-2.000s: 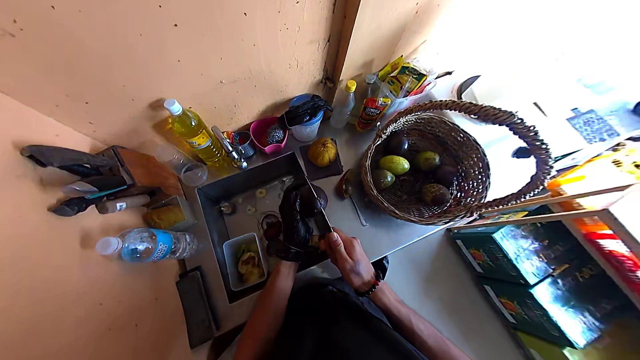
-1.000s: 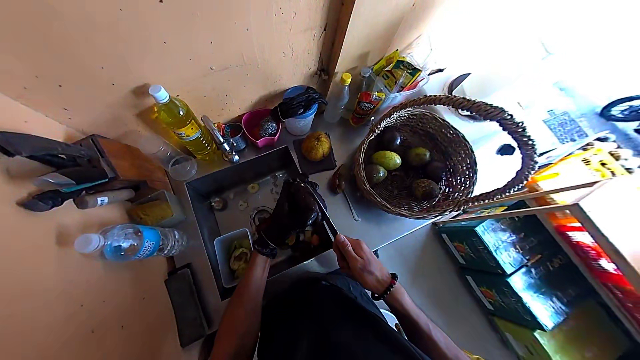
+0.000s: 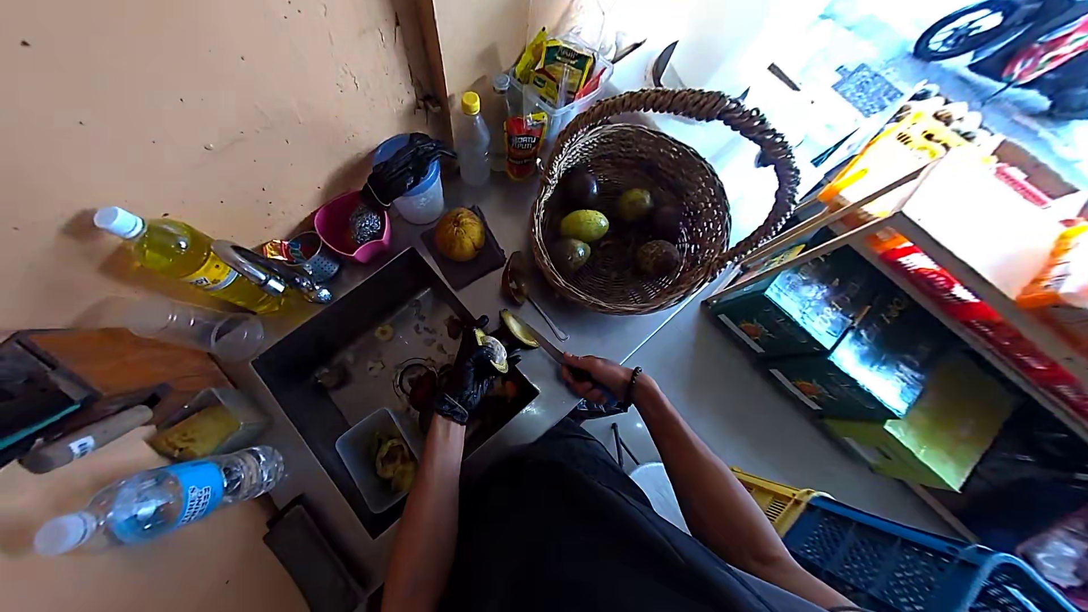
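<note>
My left hand (image 3: 467, 382), in a black glove, holds an avocado half (image 3: 493, 351) with a pale seed over the right part of the sink (image 3: 297, 416). My bare right hand (image 3: 595, 379) grips a knife (image 3: 544, 345) whose blade points up and left, its tip close to another avocado half (image 3: 517, 328) on the counter. A spoon (image 3: 548, 320) lies just beyond, beside a dark brown piece. The wicker basket (image 3: 595, 293) behind holds several avocados. Peelings lie in a plastic container (image 3: 365, 463) in the sink, with scraps around it.
A round orange-brown fruit (image 3: 460, 235) sits on a dark cloth behind the sink. Near the faucet (image 3: 272, 276) are a bottle of yellow liquid (image 3: 183, 255) and a pink bowl (image 3: 327, 223). A water bottle (image 3: 195, 493) stands at left. Boxes (image 3: 790, 297) fill the right shelf.
The avocado is now seen in halves, one in my left hand and one on the counter. My hands have moved apart, and the knife points toward the counter half. The view has shifted.
</note>
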